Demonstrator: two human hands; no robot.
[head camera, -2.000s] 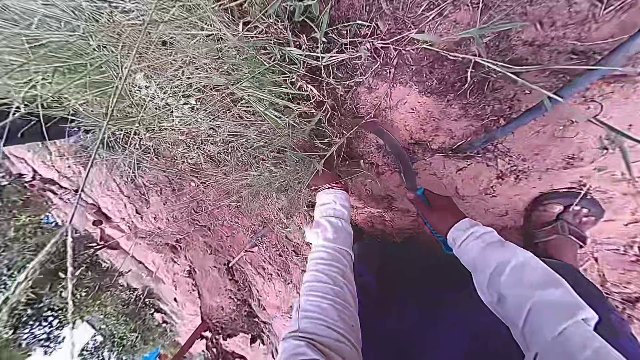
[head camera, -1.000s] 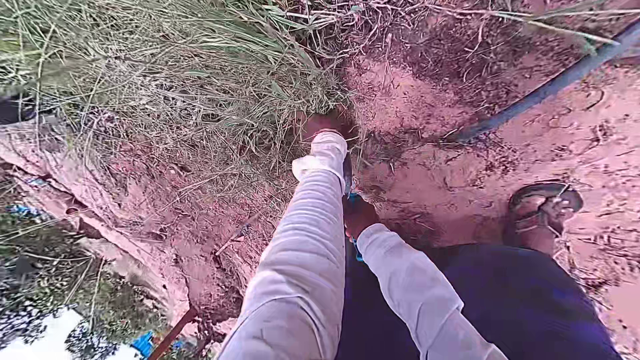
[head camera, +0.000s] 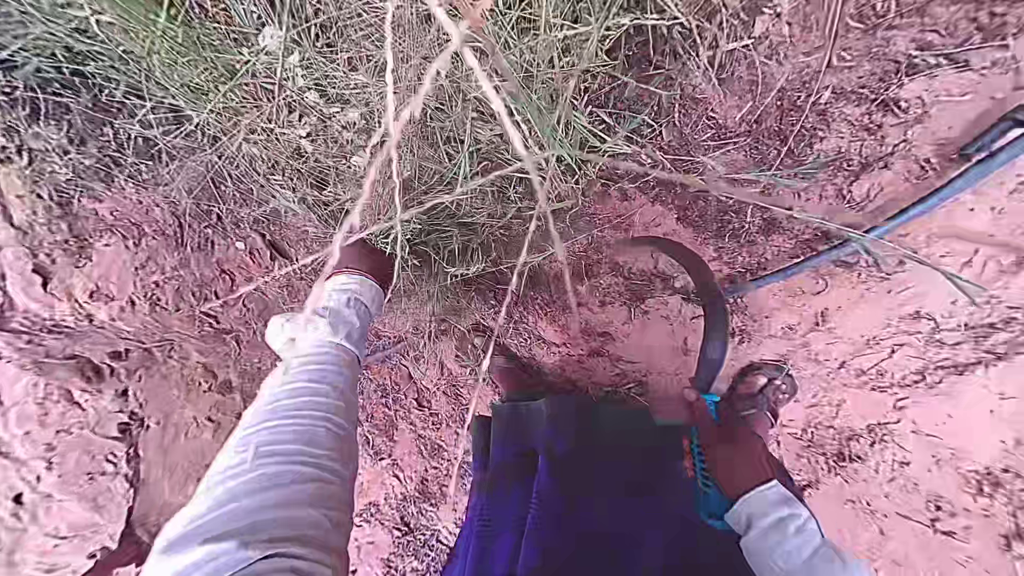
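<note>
My right hand (head camera: 732, 452) is closed around the blue handle of a sickle (head camera: 708, 312) at the lower right. Its dark curved blade points up and bends left, apart from the grass. My left hand (head camera: 364, 260) reaches into the lower edge of the dry and green grass (head camera: 448, 160), left of the sickle. Stems hide its fingers, so its hold on them is not plain. Long pale stalks (head camera: 520, 152) cross the view in front of the grass and the left wrist.
A dark hose or pipe (head camera: 848, 244) runs across the reddish soil (head camera: 920, 384) at the right. My sandalled foot (head camera: 764, 388) stands just behind the sickle handle. Dark blue cloth (head camera: 592, 496) covers my legs. Cracked, uneven earth (head camera: 64, 408) lies at the left.
The sickle was beside my left hand a second ago, its blade mostly hidden; now my right hand holds it well to the right, blade in sight. Long stalks now cross the foreground.
</note>
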